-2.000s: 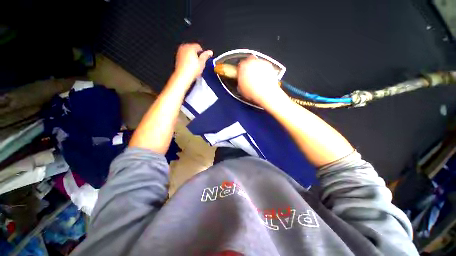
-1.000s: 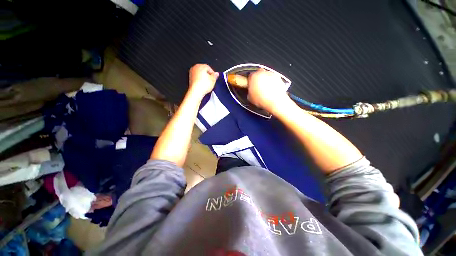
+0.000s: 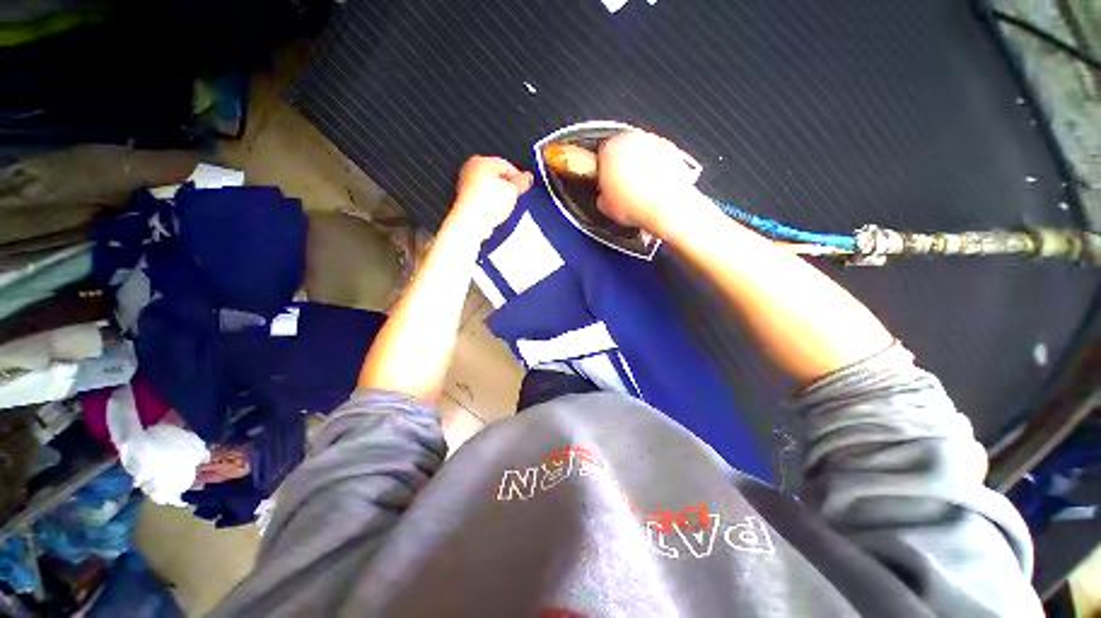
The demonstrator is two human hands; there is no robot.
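Observation:
A navy garment piece [image 3: 658,326] with white patches [image 3: 526,254] lies along the near edge of the black ribbed pressing table, part of it hanging over the edge. My right hand [image 3: 642,179] is closed around the tan-orange handle [image 3: 568,159] of the steam iron [image 3: 572,199]. The iron's pale-rimmed plate rests on the cloth's far edge, overlapping the table cover. My left hand [image 3: 493,193] pinches the far left corner of the navy piece, just left of the iron. Its fingertips are partly hidden.
The black table cover [image 3: 773,85] extends beyond the iron. A blue hose [image 3: 767,226] runs right from the iron to a pale wrapped length [image 3: 966,244]. Heaped navy cloth [image 3: 242,266] and pale pieces [image 3: 54,380] lie at the left, beside the table.
The view has shifted over the last two seconds. Since one second ago, the iron has moved slightly away from me along the cloth edge. Both hands keep their holds.

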